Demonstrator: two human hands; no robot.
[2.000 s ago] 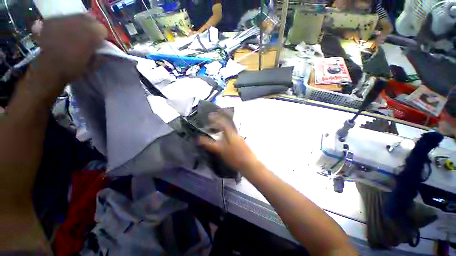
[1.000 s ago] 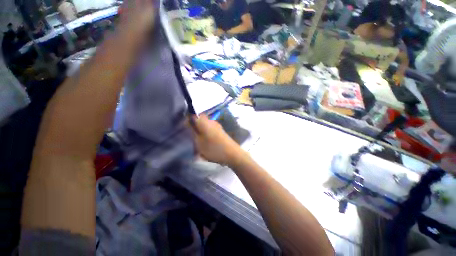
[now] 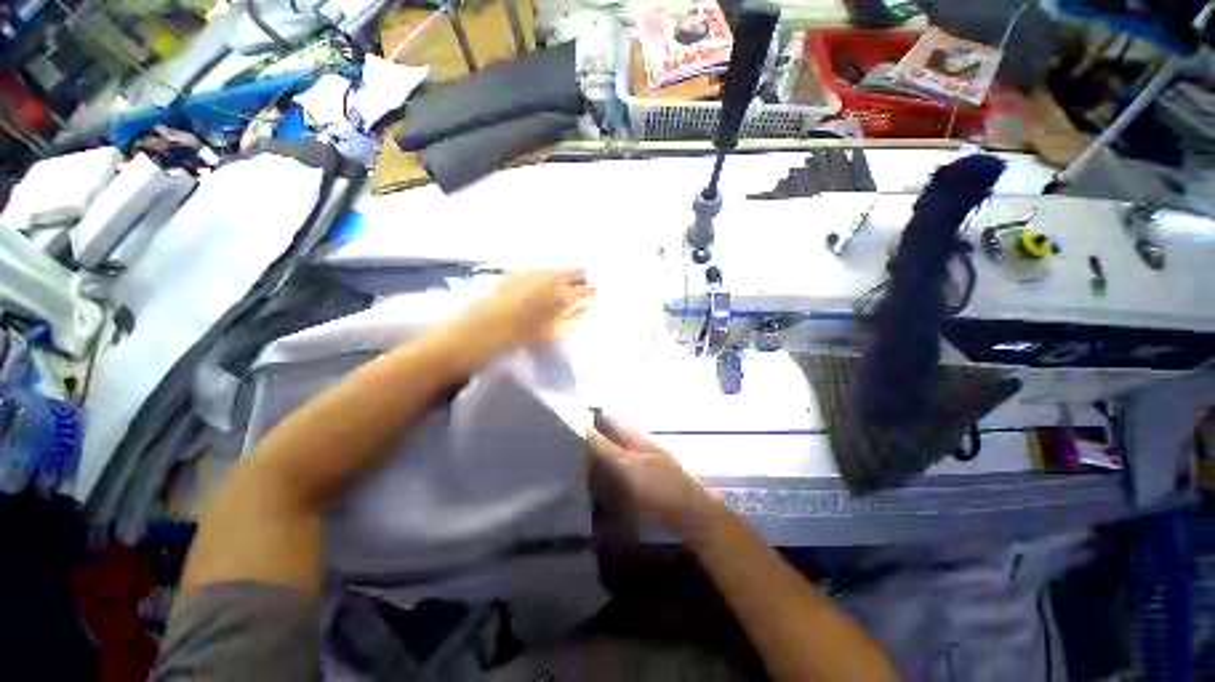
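A light grey panel (image 3: 453, 480) lies over the front edge of the machine table and hangs towards my lap, with a short dark strip low on it. My left hand (image 3: 526, 309) rests on the panel's upper part, left of the needle, fingers pointing right. My right hand (image 3: 646, 473) pinches the panel's right edge at the table front. A small dark thing shows at its fingertips; I cannot tell what it is. The sewing machine's presser foot (image 3: 729, 370) stands right of both hands, with no panel under it.
A navy cloth roll (image 3: 919, 280) hangs over the machine head, with ribbed grey-brown cloth (image 3: 853, 426) beside it. A stack of cut panels (image 3: 200, 293) lies at left. Folded dark grey pieces (image 3: 493, 113), a white basket (image 3: 666, 117) and a red basket (image 3: 866, 113) stand behind.
The view has turned right and down to the machine. The panel, held up at left before, now lies across the table edge. My left hand has come down onto it; my right hand is lower.
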